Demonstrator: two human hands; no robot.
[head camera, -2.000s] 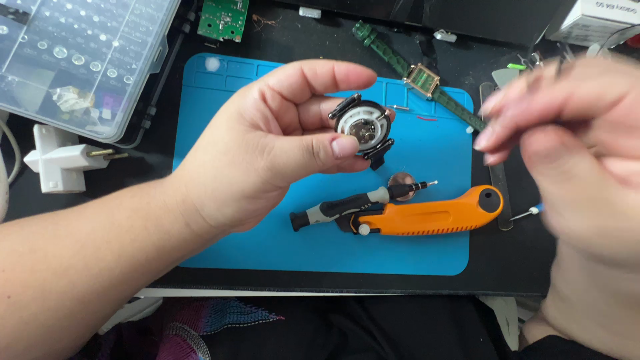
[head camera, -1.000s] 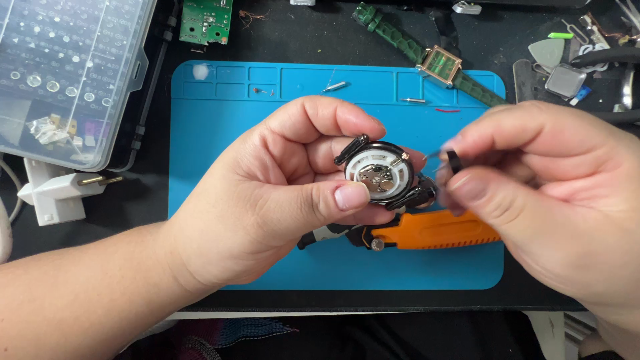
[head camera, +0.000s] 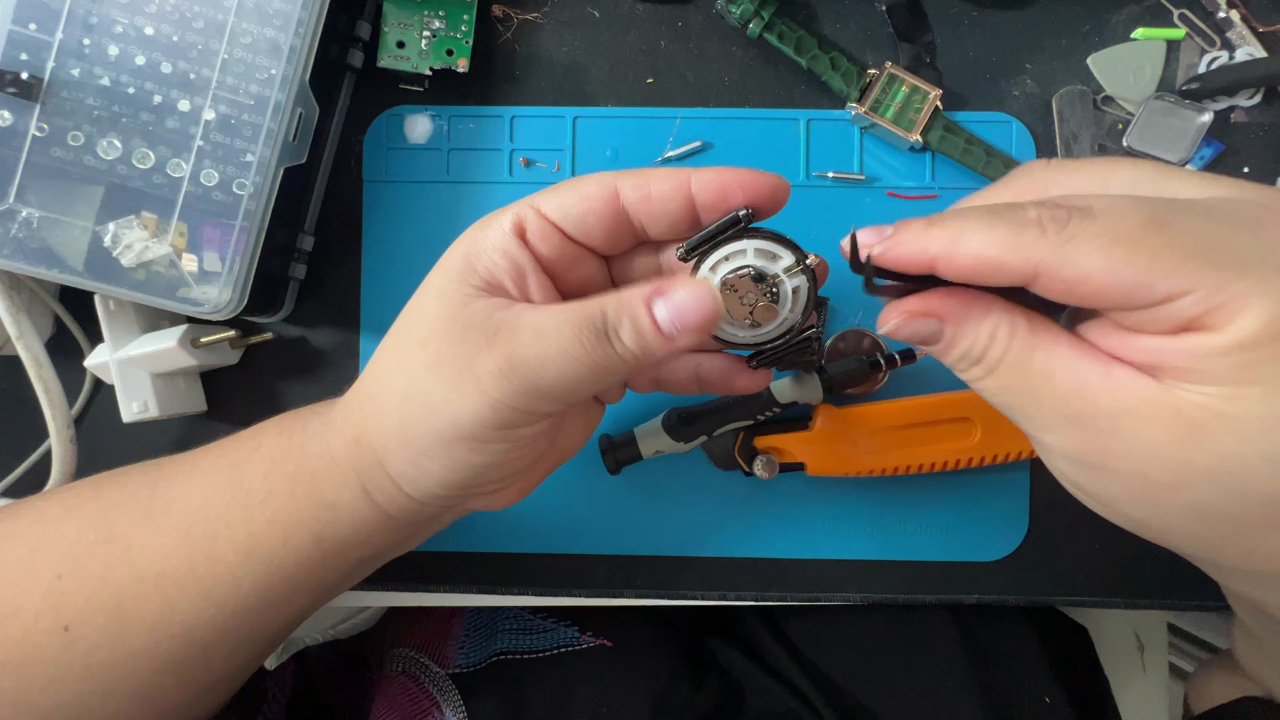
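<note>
My left hand (head camera: 560, 330) holds a wristwatch (head camera: 756, 290) with its back off, so the metal movement and white ring face up. Just right of it, my right hand (head camera: 1060, 290) grips black bent-tip tweezers (head camera: 885, 282), their tips apart from the watch. Below the watch, a grey and black precision screwdriver (head camera: 690, 420) lies across the end of an orange utility knife (head camera: 900, 435). A round metal disc (head camera: 855, 350), apparently the case back, is partly hidden behind the screwdriver. These rest on a blue silicone work mat (head camera: 480, 530).
A green-strapped watch (head camera: 900, 105) lies over the mat's top right edge. Small metal tool tips (head camera: 840, 176) sit in the mat's upper part. At left are a clear parts case (head camera: 150, 150) and a white plug adapter (head camera: 165, 360); a green circuit board (head camera: 427, 40) lies behind.
My right hand, raised at the right two seconds ago, came to the watch's edge with a dark tool and has since drawn back slightly to the right. My left hand keeps hold of the watch.
</note>
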